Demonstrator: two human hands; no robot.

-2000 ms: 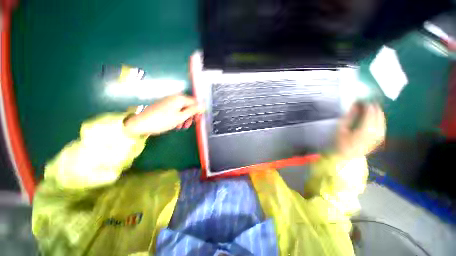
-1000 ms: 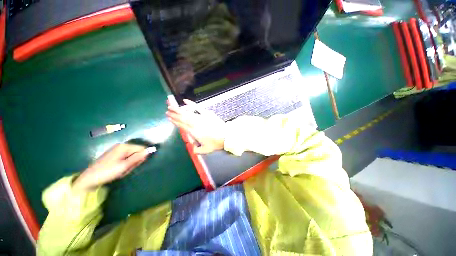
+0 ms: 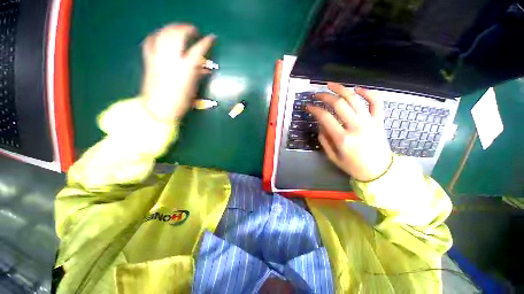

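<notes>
The open laptop has a grey base, black keys and a large dark screen. It rests on a red-orange pad with a white liner. My right hand is spread over the left part of the keyboard, fingers apart, holding nothing. My left hand is blurred above the mat, left of the laptop. A light-ended stick is by its fingertips; I cannot tell whether it is held. Another stick's yellow-white end shows beside the hand, partly hidden. A short pale plug lies nearer the laptop.
Another laptop on a red-edged pad is at the far left. A white card and a thin brown strip are on the green mat at right. A small pale piece sticks out at the laptop's right edge.
My right hand has moved from the laptop's left edge onto the keyboard. My left hand has moved forward over the mat sticks. The short plug now shows on the mat. The view has shifted.
</notes>
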